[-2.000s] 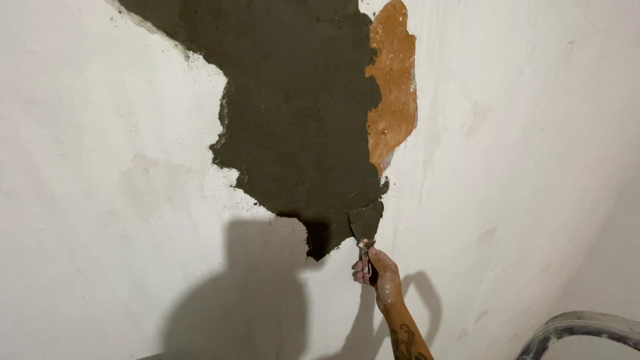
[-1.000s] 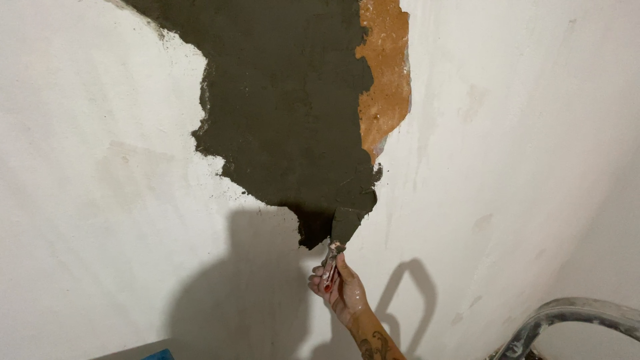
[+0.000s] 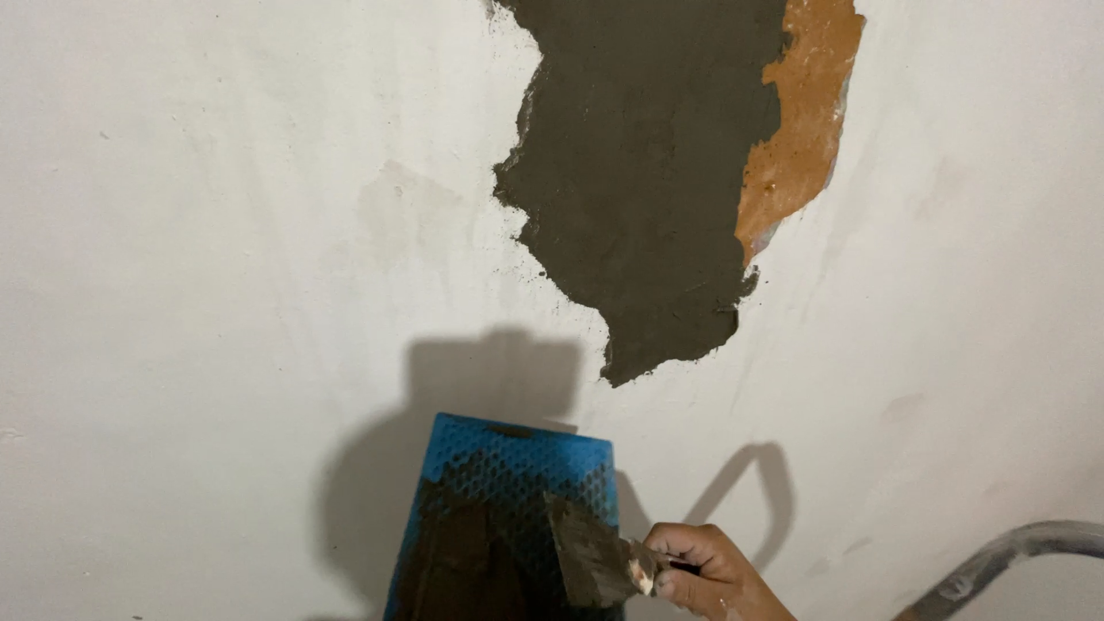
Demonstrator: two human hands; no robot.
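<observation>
My right hand point(image 3: 703, 569) grips the handle of a putty knife point(image 3: 591, 552), whose blade is smeared with dark mortar. The blade lies over a blue plastic hawk point(image 3: 526, 435) with a honeycomb-textured face. Dark wet mortar point(image 3: 461, 561) covers the lower part of the hawk. Above them, a patch of dark mortar point(image 3: 647, 172) with ragged edges spreads over the white wall point(image 3: 259, 216). A strip of bare orange-brown surface point(image 3: 802, 129) runs along the patch's right side. My left hand is not in view.
A curved dark tube or rail point(image 3: 992, 561), dusted with white, rises at the lower right. Shadows point(image 3: 371, 492) of the body and of the curved tube fall on the wall.
My right hand and the putty knife have come down from the patch's lower tip to the blue hawk. The hawk has risen into view; one second ago only its corner showed at the bottom.
</observation>
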